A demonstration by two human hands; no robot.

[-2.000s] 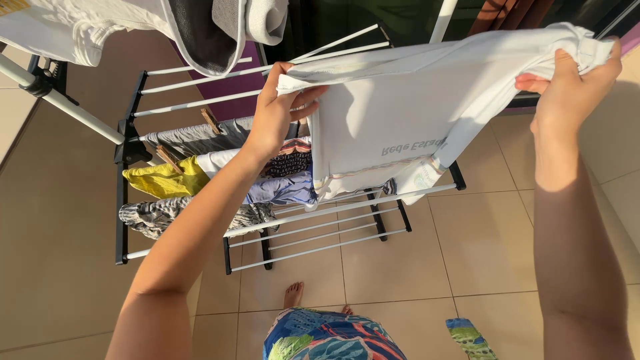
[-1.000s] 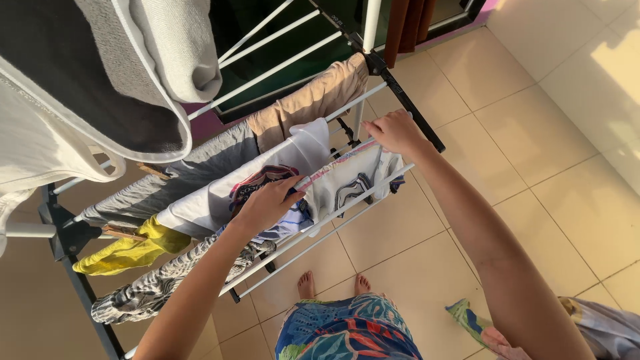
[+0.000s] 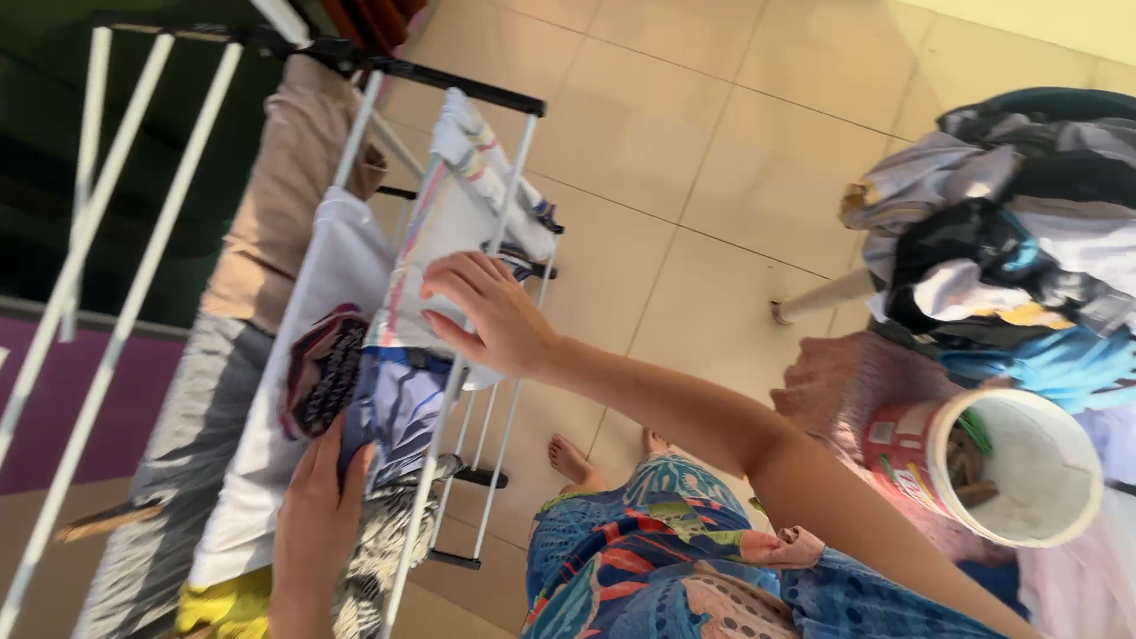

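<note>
My right hand [image 3: 488, 311], fingers slightly bent and apart, is over a white cloth with coloured stripes [image 3: 444, 231] that hangs on the drying rack [image 3: 524, 160]. My left hand [image 3: 324, 497] is at the lower left, its fingertips at a dark patterned garment [image 3: 328, 373] and a blue and white cloth [image 3: 404, 404]; whether it pinches either cannot be told. A white cloth [image 3: 266, 444] hangs just left of it. Beige [image 3: 284, 177] and grey [image 3: 177, 470] garments hang further left.
At the right, a heap of mixed laundry [image 3: 985, 231] lies beside a plastic bucket [image 3: 1021, 470] holding wooden clothes pegs [image 3: 976, 493]. A wooden clothes peg [image 3: 111, 522] is on the grey garment. A yellow cloth [image 3: 226, 608] and a black-and-white patterned cloth [image 3: 382, 550] hang low on the rack.
The white cloth held up two seconds ago is no longer spread between my hands. My right hand has come away from the striped cloth on the rack. The view has swung right, showing laundry and bucket.
</note>
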